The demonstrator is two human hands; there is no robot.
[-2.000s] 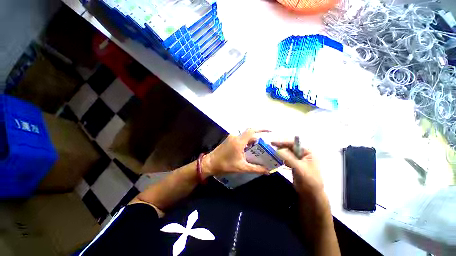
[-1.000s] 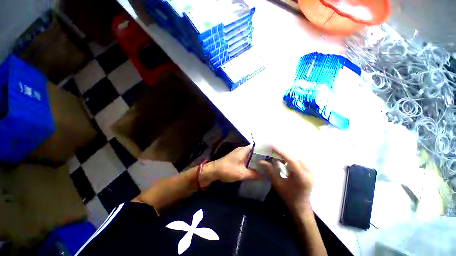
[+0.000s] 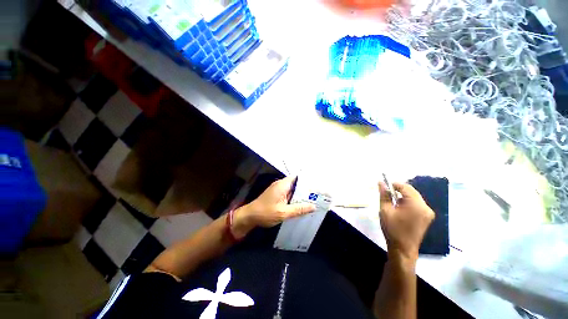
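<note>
My left hand [image 3: 272,204] holds a thin white retail box [image 3: 302,227] with a small blue mark, over my lap at the table edge. My right hand [image 3: 405,215] is closed around a short, thin, light strip [image 3: 389,189], perhaps a blade; its exact kind is unclear. My right hand is apart from the box, in front of the smartphone's left side. A fanned pile of blue-and-white box blanks [image 3: 358,81] lies mid-table. Whether the box holds a cable is hidden.
Stepped filled boxes [image 3: 215,50] stand at the table's far left. A cable pile [image 3: 479,75] lies at right, with a black smartphone [image 3: 436,215] nearer me. A blue crate [image 3: 18,193] is at far left. An orange basket [image 3: 361,3] shows at the top.
My right hand has moved right, away from my left hand, with the strip in it. More of the white box face now shows. The view has shifted.
</note>
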